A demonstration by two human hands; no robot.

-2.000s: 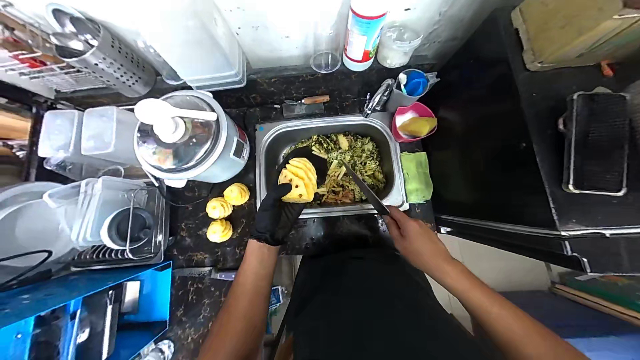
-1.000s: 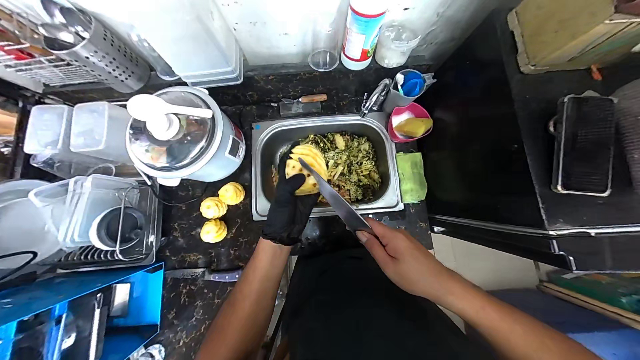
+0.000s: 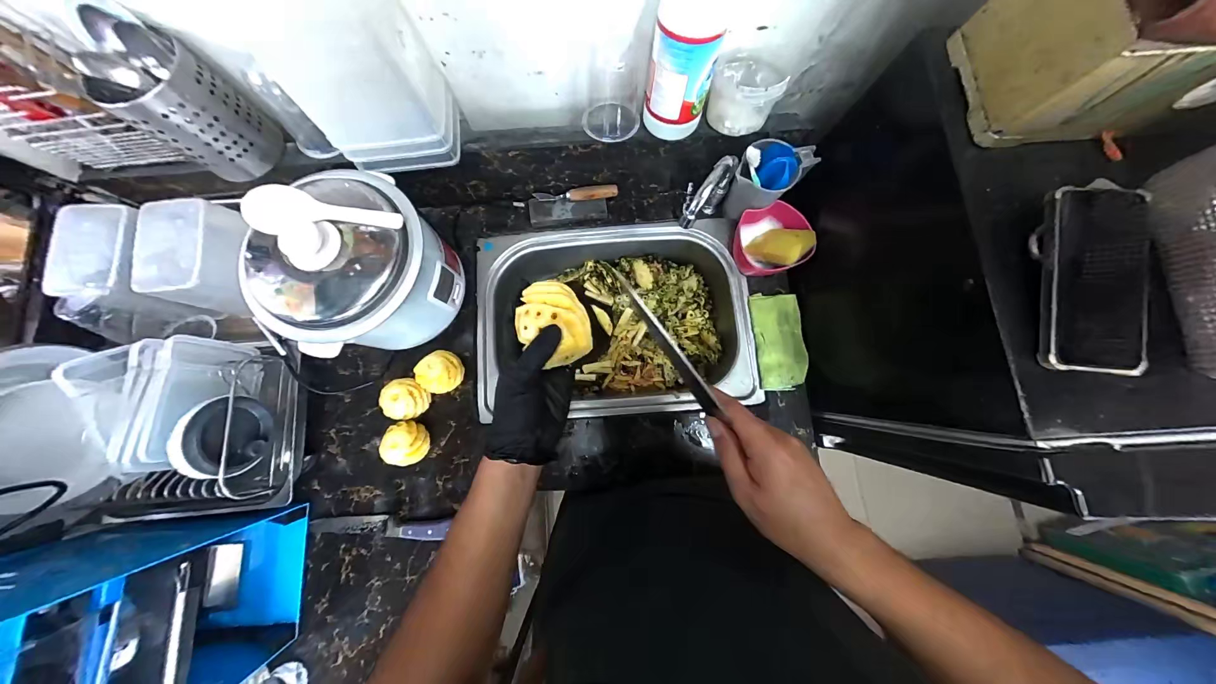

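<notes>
My left hand [image 3: 530, 404], in a black glove, holds a peeled pineapple [image 3: 556, 323] with spiral grooves over the left part of a steel sink [image 3: 489, 356]. My bare right hand [image 3: 769, 470] is closed around the handle of a long knife [image 3: 662, 337], whose blade points up and left over the sink, apart from the pineapple. Green and yellow peel scraps [image 3: 665, 313] fill much of the basin. Several peeled pineapples [image 3: 405, 399] stand on the dark counter left of the sink.
A rice cooker [image 3: 347, 261] with a white scoop on its lid stands at the left. Behind the sink lie a small wooden-handled tool [image 3: 591, 193] and the faucet [image 3: 711, 190]. A pink bowl [image 3: 750, 264] and a green cloth [image 3: 779, 342] are at the right; a second knife [image 3: 418, 529] lies front left.
The knife, which was at the pineapple one second ago, has moved right, away from it, over the scraps. The pineapple is still in my left hand.
</notes>
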